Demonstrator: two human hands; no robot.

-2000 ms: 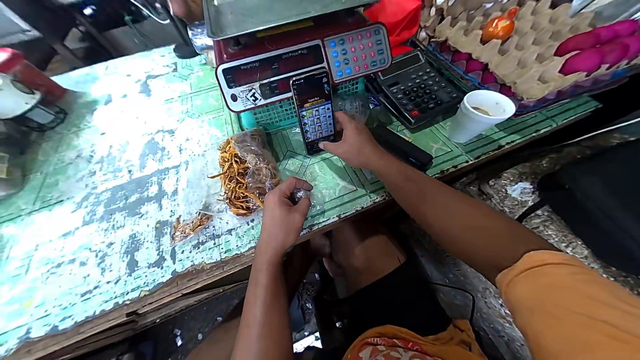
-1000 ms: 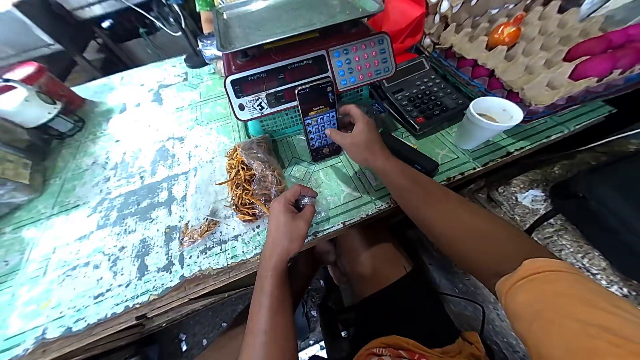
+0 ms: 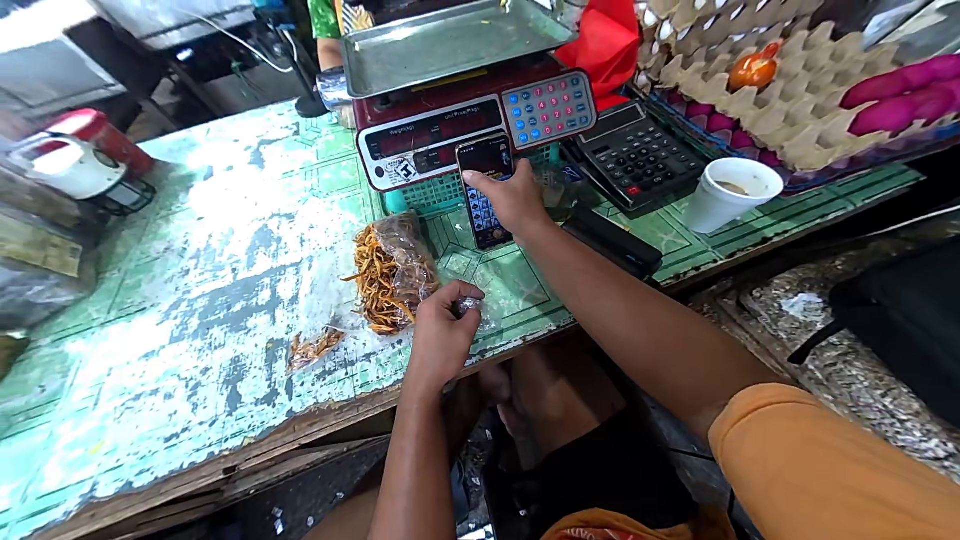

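Note:
A smartphone (image 3: 486, 214) leans upright against a digital price scale (image 3: 431, 139). My right hand (image 3: 514, 196) is at the phone, its thumb over the upper left of the lit screen and its other fingers by the right edge. Near the table's front edge, my left hand (image 3: 448, 330) pinches a crumpled piece of clear plastic (image 3: 469, 306). Just behind and left of that hand lies an open clear plastic bag of dried orange-brown strips (image 3: 386, 274). A small pile of similar bits (image 3: 315, 347) lies farther left on the green-patterned table.
On the right stand a black calculator (image 3: 641, 157), a black case (image 3: 615, 241), a white foam cup (image 3: 731, 193) holding some liquid, and egg trays (image 3: 810, 105). A red-and-white container (image 3: 82, 161) is at the left. Behind the scale, part of a person (image 3: 328, 34) shows.
My right thumb has moved from the screen's lower part to its upper left. My left hand stays near the table edge with the plastic.

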